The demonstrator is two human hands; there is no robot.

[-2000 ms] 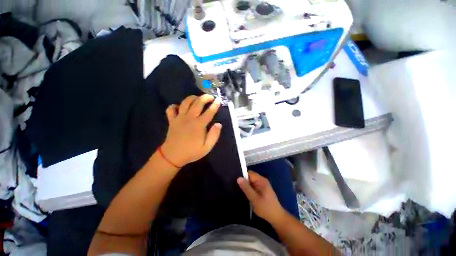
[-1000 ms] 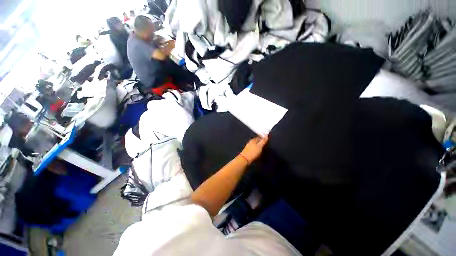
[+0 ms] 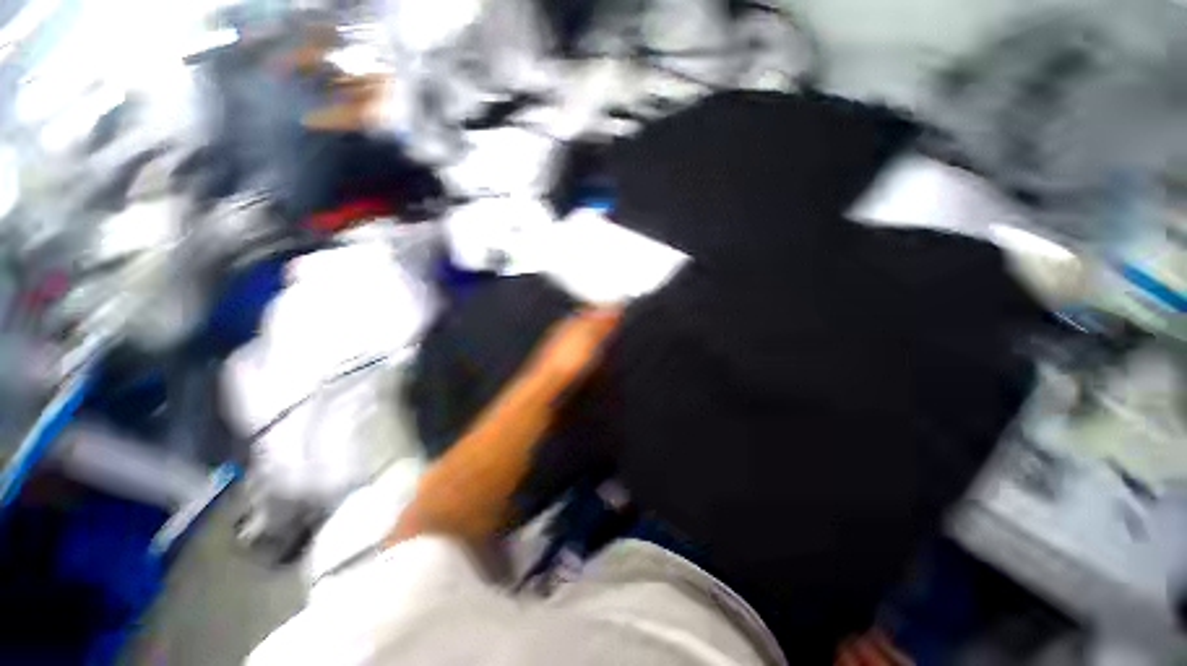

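Note:
The frame is strongly blurred. A large black fabric panel (image 3: 807, 390) spreads over the table and down towards my lap. Another black panel (image 3: 755, 163) lies behind it. My left hand (image 3: 592, 328) is at the black fabric's left edge, just below a white table corner (image 3: 622, 264); its fingers are too blurred to tell whether they grip. My right hand (image 3: 870, 648) shows only in part at the bottom edge, by the lower end of the black fabric; its grip cannot be told.
White bundled fabric (image 3: 326, 338) lies at the left. A blurred person (image 3: 341, 98) is at the upper left. A blue-edged stand (image 3: 52, 423) is at the far left. The white table (image 3: 1080, 533) and blurred machine parts show at the right.
The view turned left from the machine to the side, and now swings partly back, so things sit differently. My left hand left the needle area for the black fabric's left edge.

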